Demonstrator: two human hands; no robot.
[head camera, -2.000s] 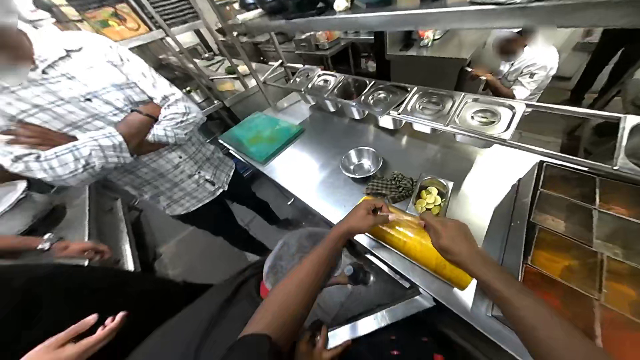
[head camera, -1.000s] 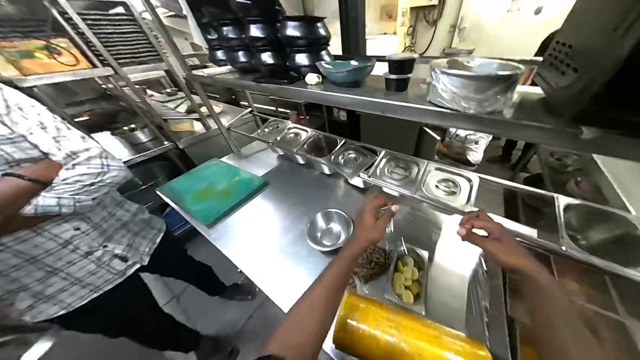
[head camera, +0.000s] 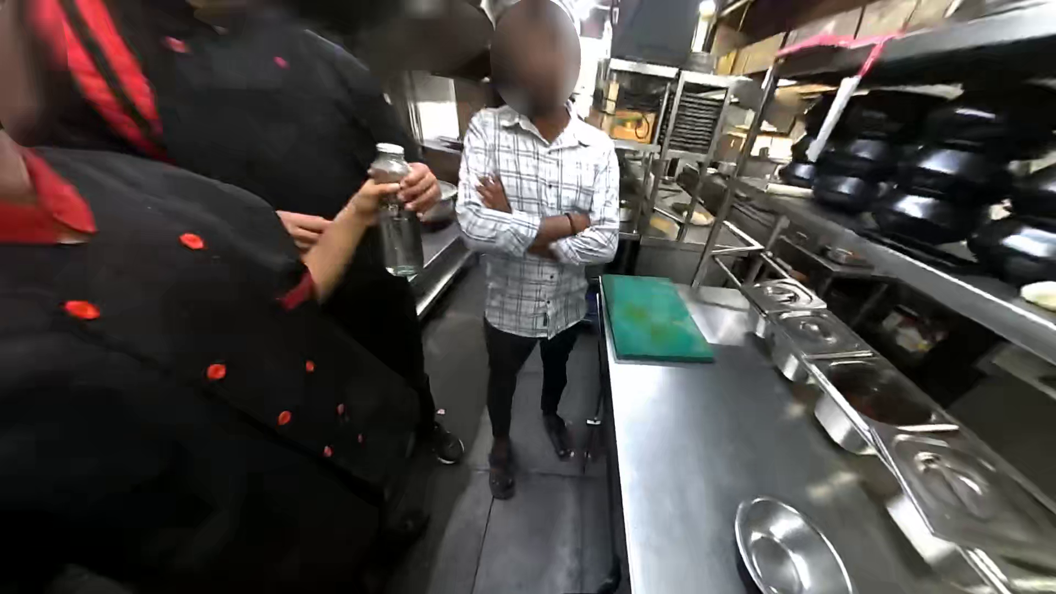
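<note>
Neither my left hand nor my right hand shows in the view now. A steel bowl (head camera: 790, 551) stands at the near end of the steel counter (head camera: 701, 429). Farther along the counter lies a green cutting board (head camera: 656, 320) with worn, yellowish marks. Steel food pans (head camera: 813, 332), most with lids, line the counter's right side; one uncovered pan (head camera: 883, 394) holds something dark red. At the left, a person in a black jacket with red buttons holds a glass bottle (head camera: 401, 227) with a pale cap.
A person in a checked shirt (head camera: 544, 223) stands with folded arms beyond the counter's left edge. The people in black jackets (head camera: 190, 330) are close on the left. Black pots (head camera: 949, 173) sit on a raised shelf at the right. A metal rack stands behind.
The view has swung far left, and both my hands have left it. The yellow wrapped roll and the pan of cut limes, in view one second ago, are out of frame.
</note>
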